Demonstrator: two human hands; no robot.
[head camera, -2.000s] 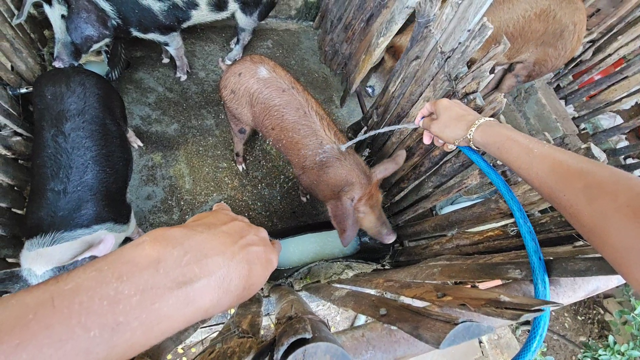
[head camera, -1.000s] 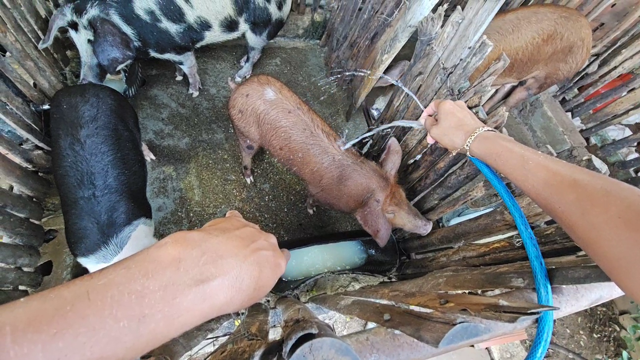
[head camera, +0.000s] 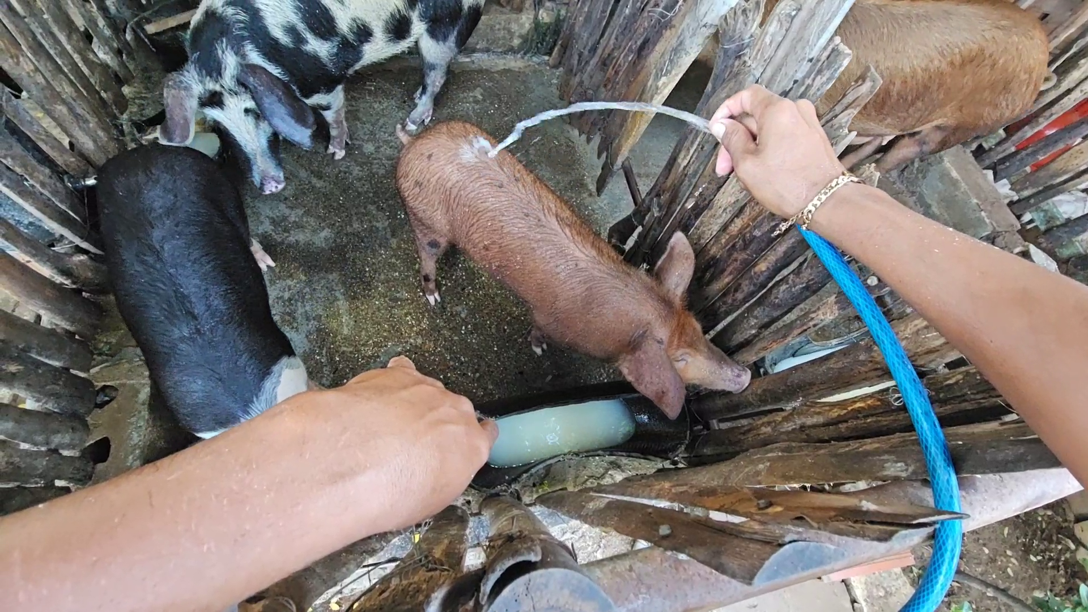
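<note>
My right hand (head camera: 769, 153), with a gold chain bracelet at the wrist, grips a blue braided hose (head camera: 905, 374) above the wooden fence. A stream of water (head camera: 608, 107) leaves it and lands on the rump of a reddish-brown pig (head camera: 544, 246). My left hand (head camera: 408, 438) is held palm down near the trough (head camera: 561, 432), which holds cloudy liquid; its fingertips are partly hidden, and I cannot tell whether it holds anything. A black pig (head camera: 191, 280) with a white band stands at the left, and a black-and-white spotted pig (head camera: 340, 42) at the top left.
Rough wooden fence boards (head camera: 765, 255) divide the pen, with another brown pig (head camera: 939, 64) beyond them. Wooden rails (head camera: 42, 340) close the left side. The concrete floor (head camera: 340, 255) is wet. Split logs and pipe ends (head camera: 548, 591) lie along the near edge.
The water stream has shifted from the brown pig's shoulder to its rump. The spotted pig's head has turned toward the pen's middle. My right hand still holds the hose.
</note>
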